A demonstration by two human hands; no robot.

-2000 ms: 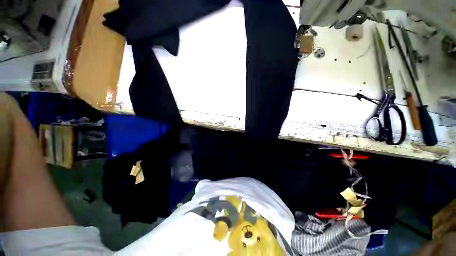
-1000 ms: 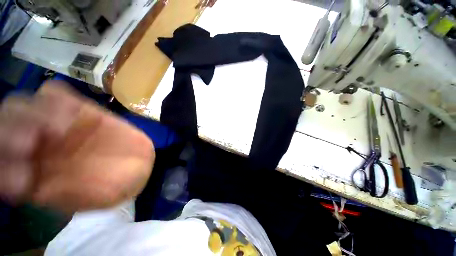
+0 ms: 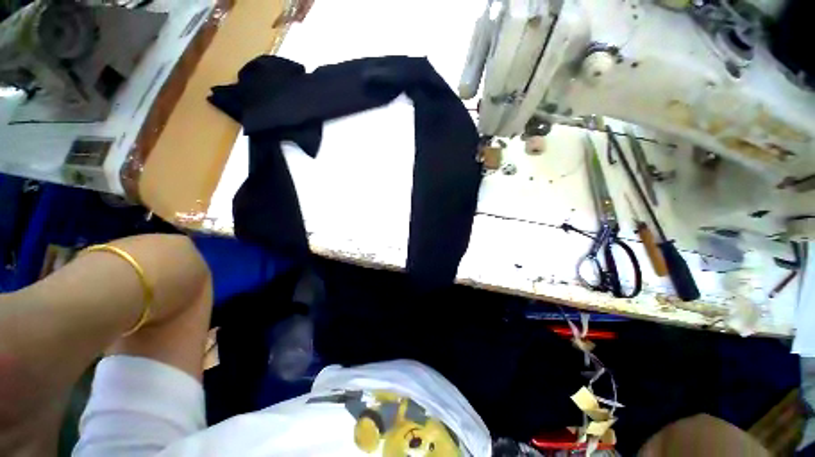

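Observation:
The black cloth strip (image 3: 445, 178) lies looped on the white machine table, with its right length beside the needle area and its ends hanging over the front edge toward the lap. My left arm, with a yellow bangle, is bent at the left edge; my left hand is out of the picture. A piece of bare skin shows at the bottom right, cut off; my right hand is not visible. The shears (image 3: 609, 254) lie right of the needle area with blades pointing away. No hand touches the cloth.
The sewing machine head (image 3: 572, 71) stands at the upper right. A black-handled screwdriver (image 3: 677, 270) and an orange-handled tool (image 3: 651, 248) lie right of the shears. A brown taped board (image 3: 192, 161) is at left. Tags and thread hang below the table's front edge.
The view has shifted, so the table things sit further left. The blurred skin shape at left now shows as a bent arm with a bangle. The cloth and tools keep their places on the table.

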